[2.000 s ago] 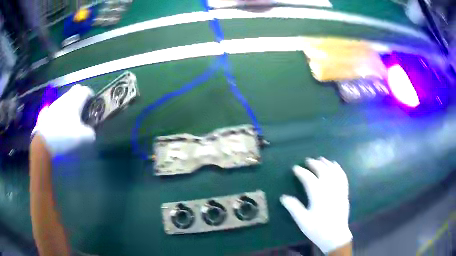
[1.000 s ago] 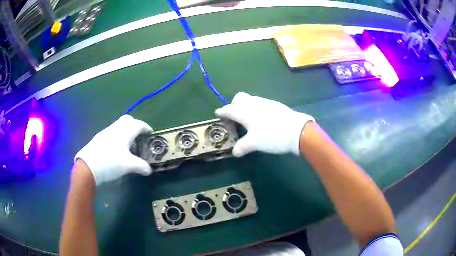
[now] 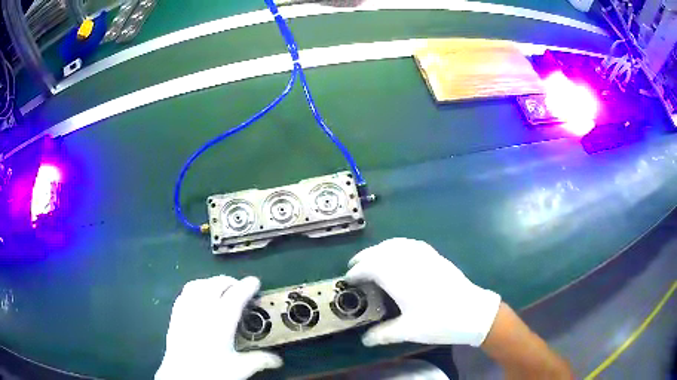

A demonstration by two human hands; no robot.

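The open jig plate (image 3: 282,328), a flat grey bar with three dark round spoked openings, is nearest me at the bench's front edge. My left hand (image 3: 211,326), in a white knit glove, grips its left end. My right hand (image 3: 416,297), also gloved, grips its right end. My fingertips cover both ends; I cannot tell if the plate is lifted off the bench. Just beyond it lies the pneumatic base fixture (image 3: 293,236), covered by a plate (image 3: 306,200) with three pale ringed discs, with no hand on it.
Blue air tubing (image 3: 256,119) splits in a Y to both ends of the fixture. Glaring UV lamps stand left (image 3: 46,194) and right (image 3: 571,104). A tan film-wrapped board (image 3: 479,70) lies at the back right, beside a partly visible jig plate (image 3: 536,109). A blue item with yellow top (image 3: 84,31) is far left.
Both hands have left the ringed plate on the base fixture and moved toward me, taking hold of the open jig plate's ends. The jig plate by the right lamp now shows less.
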